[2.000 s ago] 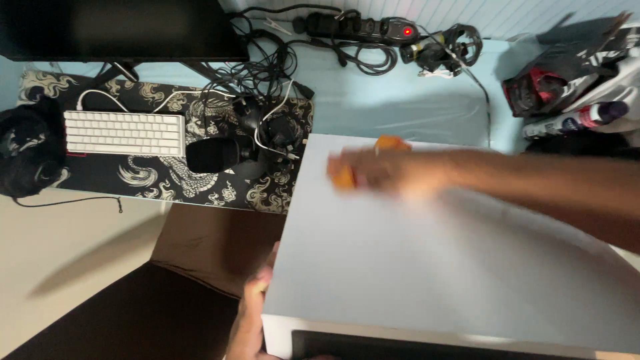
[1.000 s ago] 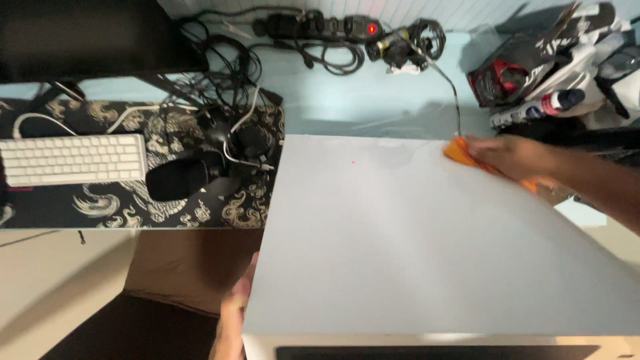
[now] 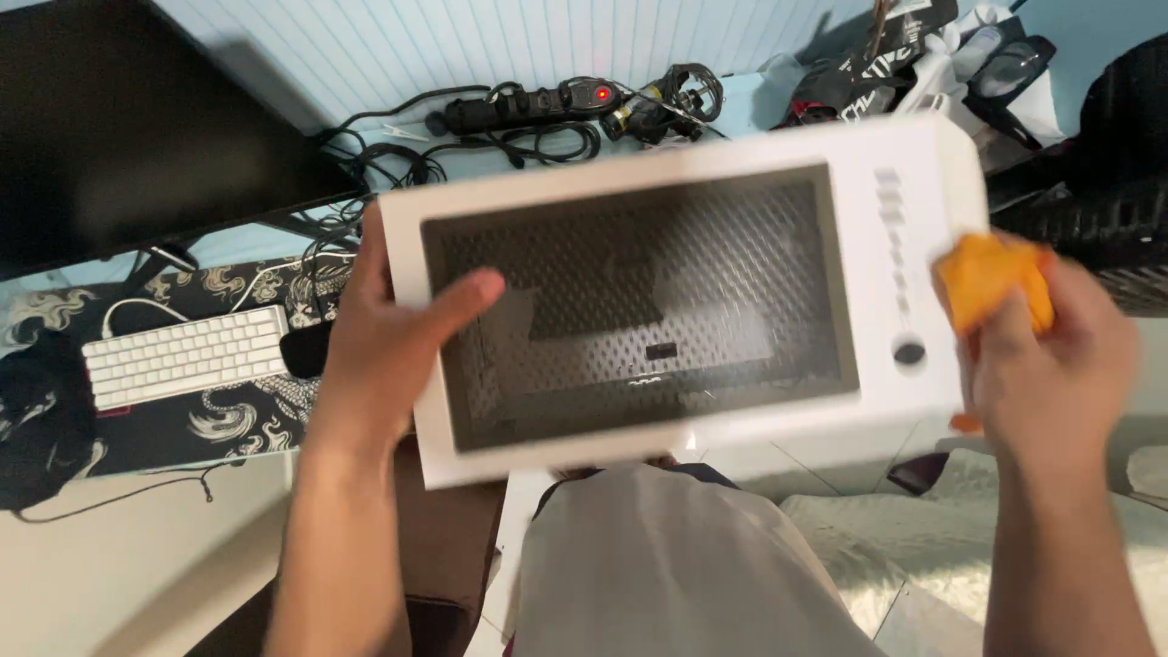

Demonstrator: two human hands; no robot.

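Note:
A white computer case (image 3: 899, 151) is held up in front of me, a framed dark panel with a perforated mesh pattern (image 3: 639, 301) facing me. Ports and a round black button (image 3: 909, 352) line its right part. My left hand (image 3: 392, 338) grips the left end, thumb over the front, fingers behind and partly hidden. At the right end, my right hand (image 3: 1049, 356) holds a crumpled orange cloth (image 3: 990, 278) against the case edge; whether these fingers also bear the case's weight cannot be told.
At the left stand a black monitor (image 3: 137, 137) and a white keyboard (image 3: 187, 356) on a patterned desk mat (image 3: 242, 411). Behind the case lie a black power strip (image 3: 529, 108) with a red light and tangled cables (image 3: 401, 164). Bags (image 3: 858, 82) sit at the back right.
The case's plain white surface faced me before; now the framed panel does, and the case is tilted. My right hand, with the orange cloth, has moved from the top surface to the right end.

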